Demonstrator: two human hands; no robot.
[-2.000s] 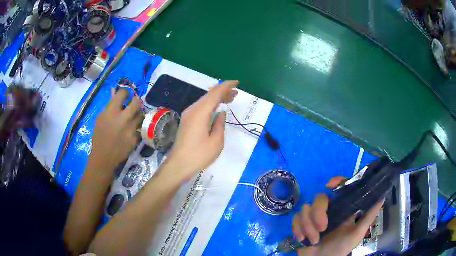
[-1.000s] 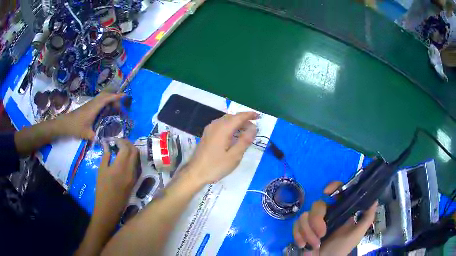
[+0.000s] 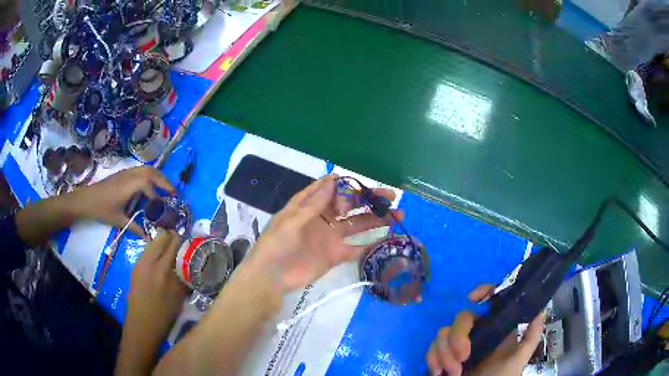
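A round wired unit (image 3: 396, 270) with a dark ring lies on the blue-and-white printed sheet. Its lead wires (image 3: 353, 192) and a black connector (image 3: 379, 205) are up at the fingers of my left hand (image 3: 304, 239). The fingers hold the wires, and the lower fingertips reach the unit's ring; exact contact is unclear. A white wire runs left from the unit. My right hand (image 3: 477, 344) grips the thick black electric screwdriver (image 3: 513, 305), right of the unit; the tool's tip is too blurred to tell.
Another person's two hands (image 3: 117, 197) work on a second round unit (image 3: 167, 213) at left, beside a red-banded cylinder (image 3: 205, 264). A tangled unit pile (image 3: 92, 99) stands upper left. The green conveyor belt (image 3: 367, 95) runs behind. A grey metal screw feeder (image 3: 605, 312) is at right.
My left hand has moved right and down to the unit's wires. The unit has shifted slightly left and up. The right hand still grips the screwdriver. The other person has brought a round unit in.
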